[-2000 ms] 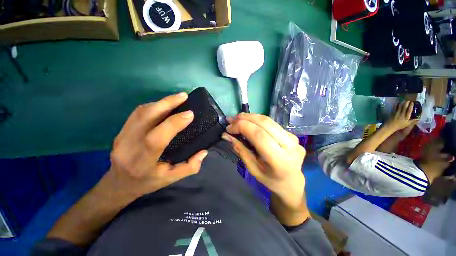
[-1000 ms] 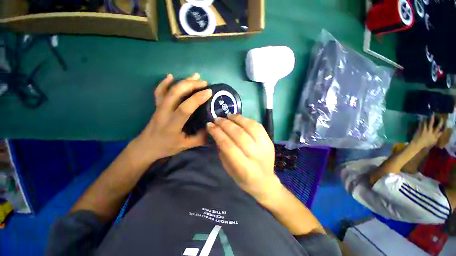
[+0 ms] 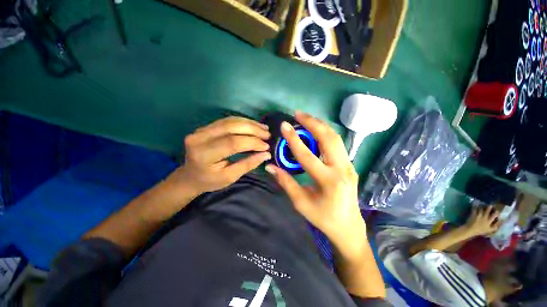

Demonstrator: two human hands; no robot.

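Note:
A black speaker (image 3: 273, 123) is held above the front edge of the green bench, close to my body. Its round end faces right and up and shows a ring lit blue-white around a dark centre. My left hand (image 3: 225, 153) holds the speaker's left side with its fingertips. My right hand (image 3: 324, 174) lies around the lit end, with fingers across its top and right side and the thumb at its lower edge. My fingers hide part of the ring and much of the body.
A white-headed mallet (image 3: 367, 113) lies right of the speaker, beside a clear plastic bag (image 3: 414, 168). A small carton (image 3: 384, 45) holds white-rimmed discs and black strips. Black cables (image 3: 57, 51) lie left. A red speaker (image 3: 492, 99) and many black ones stand right. Another person (image 3: 432, 258) works at lower right.
The view has turned, so the bench things appear shifted and tilted. The ring on the speaker's end now glows blue. My right hand has moved from the end's lower edge to spread around it.

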